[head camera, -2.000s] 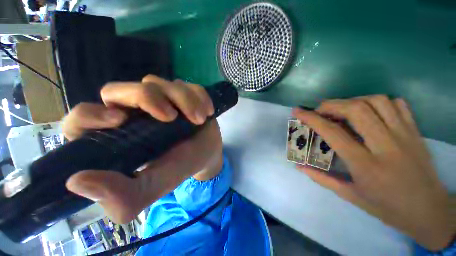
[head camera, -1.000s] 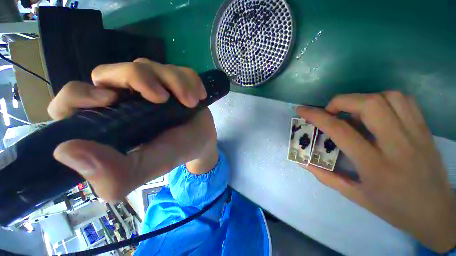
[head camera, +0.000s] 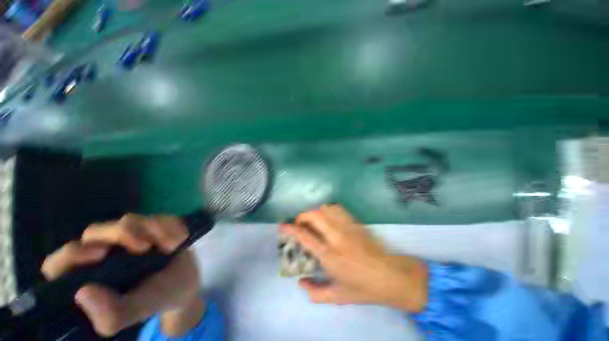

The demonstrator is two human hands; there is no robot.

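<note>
The frame is blurred. My left hand [head camera: 137, 266] is closed around the black electric screwdriver [head camera: 127, 268], at the lower left. Its front end points up and right, beside the near edge of the round, silver-grey screw dish [head camera: 237, 181]; the blur hides whether they touch, and no bit can be made out. My right hand [head camera: 354, 260] holds cream housings [head camera: 292, 258] with dark centres between thumb and fingers over the white mat [head camera: 247, 293]. The fingers cover their right part.
A large black tray [head camera: 47, 200] stands at the left. On the green bench [head camera: 320, 143] lies a pile of small dark parts [head camera: 414, 181] behind the mat. Blue-black components [head camera: 139, 50] are scattered at the far left. A clear, shiny object [head camera: 534, 233] lies at the mat's right.
The view has swung to the right and shows more of the far bench. Both hands, the dish and the housings look smaller and further left. Both hands keep their holds.
</note>
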